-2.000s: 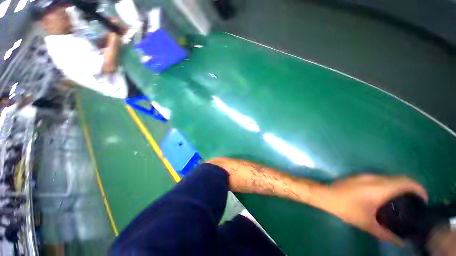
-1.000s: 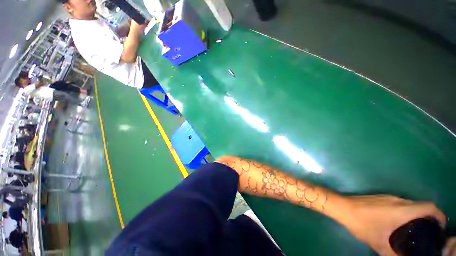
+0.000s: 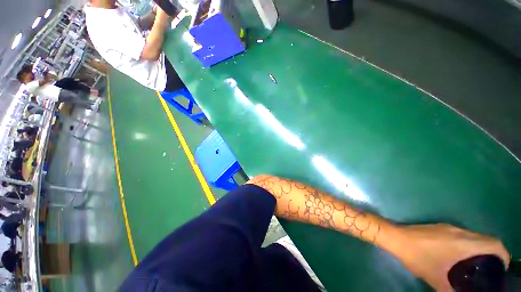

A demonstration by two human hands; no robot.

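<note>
My left hand (image 3: 451, 254) is at the lower right, at the end of a bare patterned forearm and dark sleeve. Its fingers curl around a dark, round, glossy black housing (image 3: 479, 275), cut off by the bottom edge. The hand is over the glossy green bench (image 3: 388, 154). My right hand is not in view.
A blue-purple box (image 3: 218, 41) stands at the bench's far end, beside a seated person in white (image 3: 123, 43). A small metal piece (image 3: 272, 78) lies nearer. Blue stools (image 3: 217, 154) stand left of the bench. A dark bin (image 3: 340, 14) is beyond.
The view has steadied and shifted slightly, so the box and person sit nearer the top. My left hand still holds the black housing, now lower in the picture. Skin at the lower right corner has gone.
</note>
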